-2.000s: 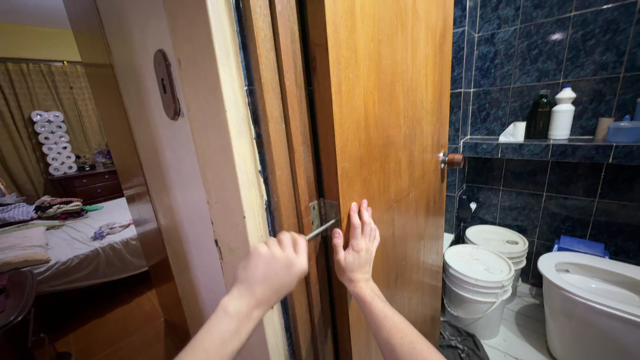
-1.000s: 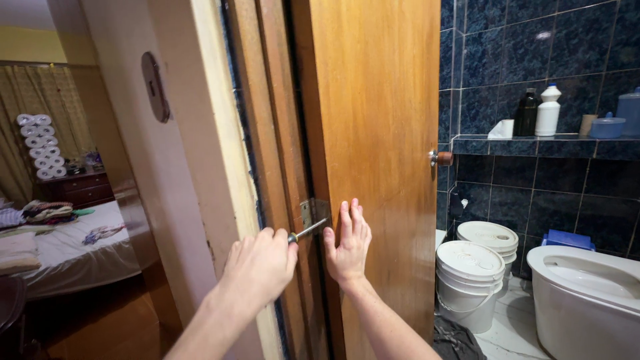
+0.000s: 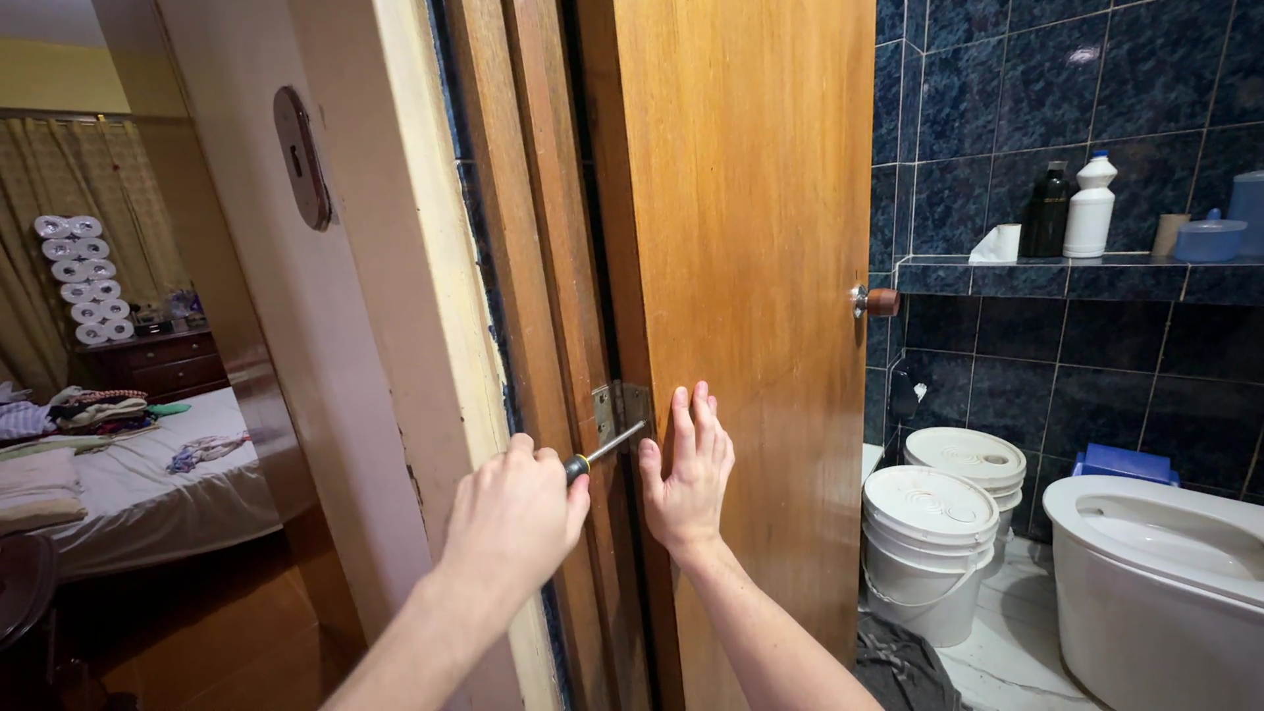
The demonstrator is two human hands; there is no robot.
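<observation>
My left hand is closed around the dark handle of a screwdriver. Its metal shaft points up and right, and the tip meets the door-side leaf of a metal hinge. That hinge sits between the wooden door frame and the edge of a wooden door. My right hand rests with fingers spread against the door face, just right of the screwdriver tip, holding nothing. Whether the tip sits in a screw head is too small to tell.
A round doorknob is on the door's far side. Beyond it stand lidded white buckets, a toilet and a tiled shelf with bottles. Dark cloth lies on the floor. At left, a bed shows past the wall.
The screwdriver stays at the hinge, held in my left hand. My right hand remains against the door, its fingers slightly shifted.
</observation>
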